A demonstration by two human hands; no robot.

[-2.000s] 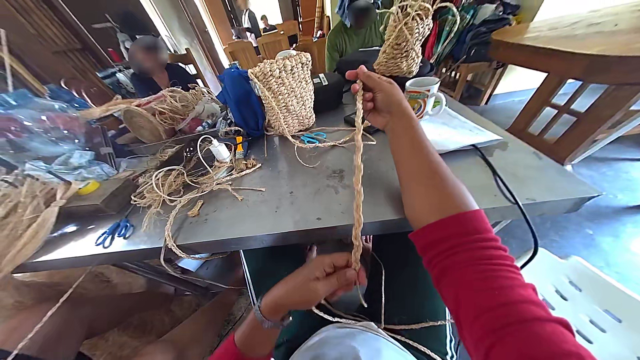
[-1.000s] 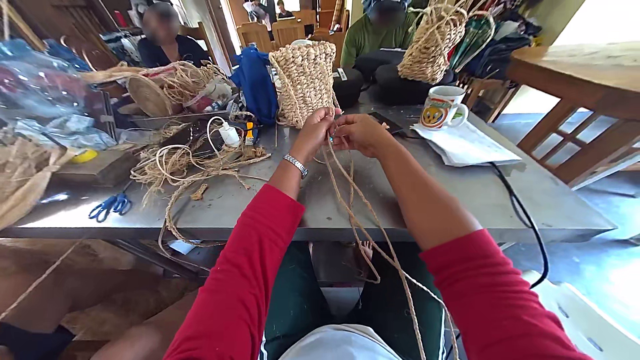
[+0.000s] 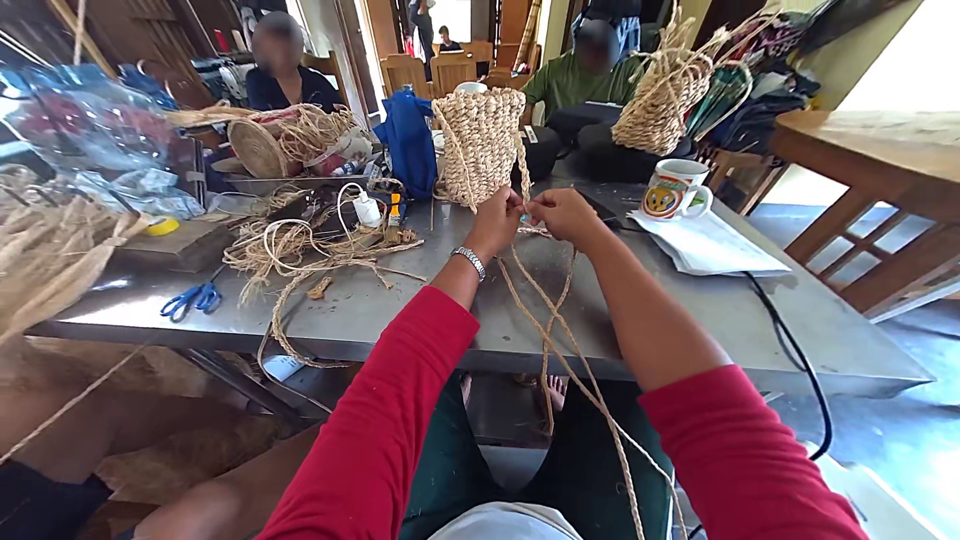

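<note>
My left hand and my right hand are close together over the table, both pinching the lower part of a braided fibre cord beside a woven fibre basket. Loose twisted strands hang from my fingers across the table edge and over my lap. Something small and turquoise shows between my hands, too covered to identify. The basket stands upright just behind my hands, with another braid running down its left side.
Blue-handled scissors, a tangle of fibre and a white charger lie left on the metal table. At right a mug stands on papers. Two people sit across; another person's legs show at lower left.
Two seconds ago my hands were far apart, holding a braid stretched between them. They have come together near the basket, and loose strands now hang below them.
</note>
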